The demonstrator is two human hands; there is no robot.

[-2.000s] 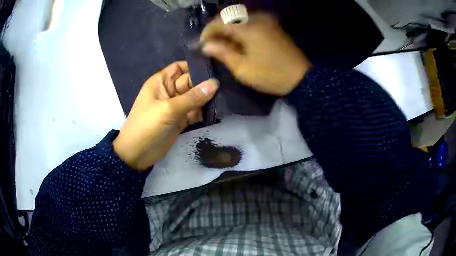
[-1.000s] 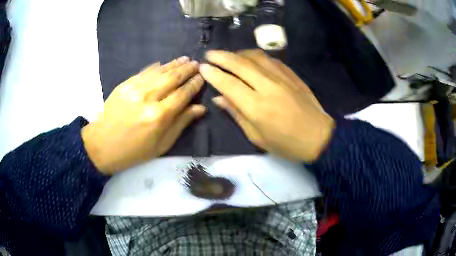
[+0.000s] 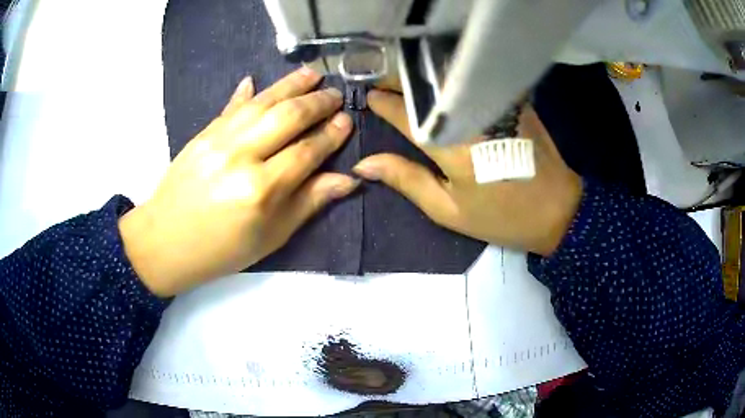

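Note:
A dark garment panel (image 3: 408, 233) lies flat on the white table. A narrow raised seam (image 3: 351, 237) runs down its middle to the near edge. My left hand (image 3: 245, 180) rests palm down on the panel left of the seam, its fingertips beside the presser foot (image 3: 355, 98). My right hand (image 3: 490, 180) lies on the panel right of the seam, thumb tip at the seam and index fingertip by the foot. It is partly hidden by the machine head. Both hands press the cloth flat and do not grip it.
The off-white machine head (image 3: 498, 49) hangs over the top middle and right. A white ribbed knob (image 3: 502, 160) sits in front of my right hand. The white table (image 3: 245, 326) has ruler marks and a dark worn patch (image 3: 359, 371) near its front edge. Yellow items are at the right.
Two seconds ago my left hand pinched the panel's near edge and my right hand was raised near the needle. Now both lie flat on the panel. The machine head fills more of the view.

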